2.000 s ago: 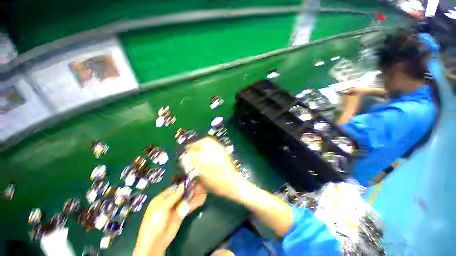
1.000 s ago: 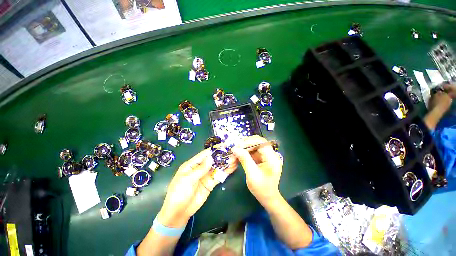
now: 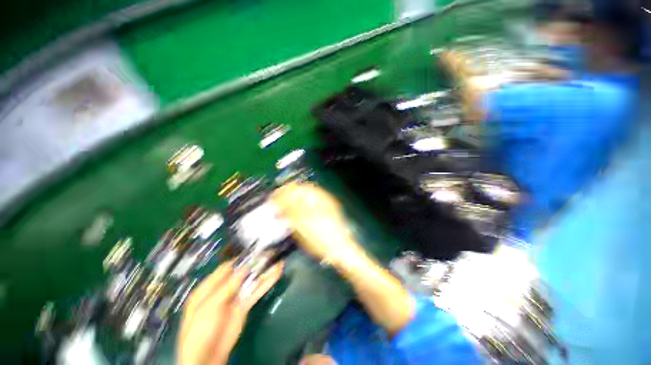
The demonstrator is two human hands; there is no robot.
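Note:
The view is strongly blurred. My left hand (image 3: 218,306) is at the lower centre left, its fingers around a small silver and dark watch-like unit (image 3: 250,274). My right hand (image 3: 310,217) is above and to the right, with its fingertips at the small parts tray (image 3: 260,227), which shows as a white-lilac smear. Whether my right hand holds anything cannot be made out. More watch-like units (image 3: 160,267) lie in a cluster on the green surface (image 3: 135,196) left of my hands.
A black compartment rack (image 3: 400,178) with round units stands at the right. Shiny plastic bags (image 3: 492,289) lie at the lower right. A person in blue (image 3: 571,135) works behind the rack. A white paper slip (image 3: 80,349) is at lower left; an instruction sheet (image 3: 43,142) is upper left.
The view has swung to the right and blurred, with more of the coworker visible. My right hand has moved from the unit in my left hand to the tray.

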